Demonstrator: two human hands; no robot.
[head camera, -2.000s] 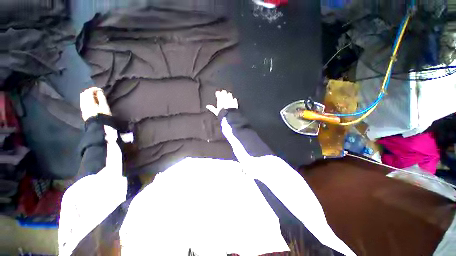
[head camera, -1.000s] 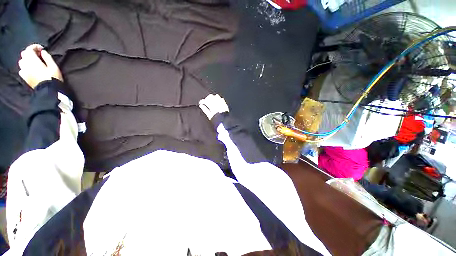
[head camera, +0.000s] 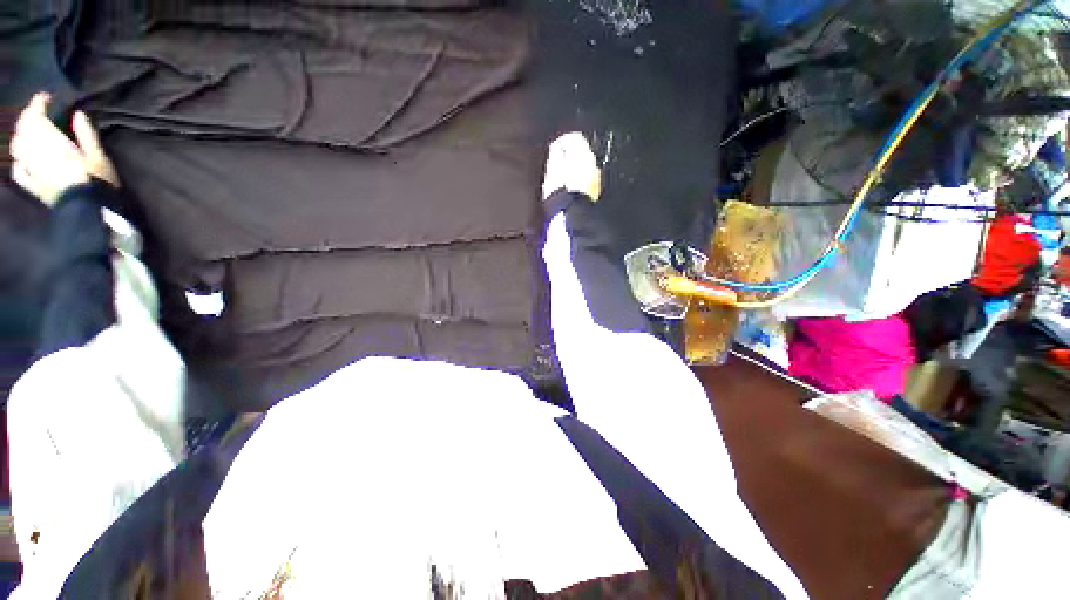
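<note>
A dark brown garment (head camera: 340, 193) lies spread over the pressing table, with long folds across it. A white label (head camera: 204, 302) shows at its lower left. My left hand (head camera: 56, 155) is at the garment's left side, thumb and fingers apart, holding nothing I can see. My right hand (head camera: 571, 166) is just past the garment's right edge, over the table cover; its fingers are overexposed and I cannot tell if they grip anything. The steam iron (head camera: 669, 281) stands to the right of my right forearm, not held.
The iron's orange handle adjoins a worn yellow-brown rest (head camera: 745, 258). Blue and yellow hoses (head camera: 862, 199) curve up to the upper right. The dark table cover (head camera: 657, 106) has pale lint. A pink bundle (head camera: 854, 352) and brown surface (head camera: 798, 469) are at right.
My right hand has moved right and away from me, off the garment onto the table cover's edge. The garment's middle lies flatter. My left hand's fingers have spread. The view has shifted.
</note>
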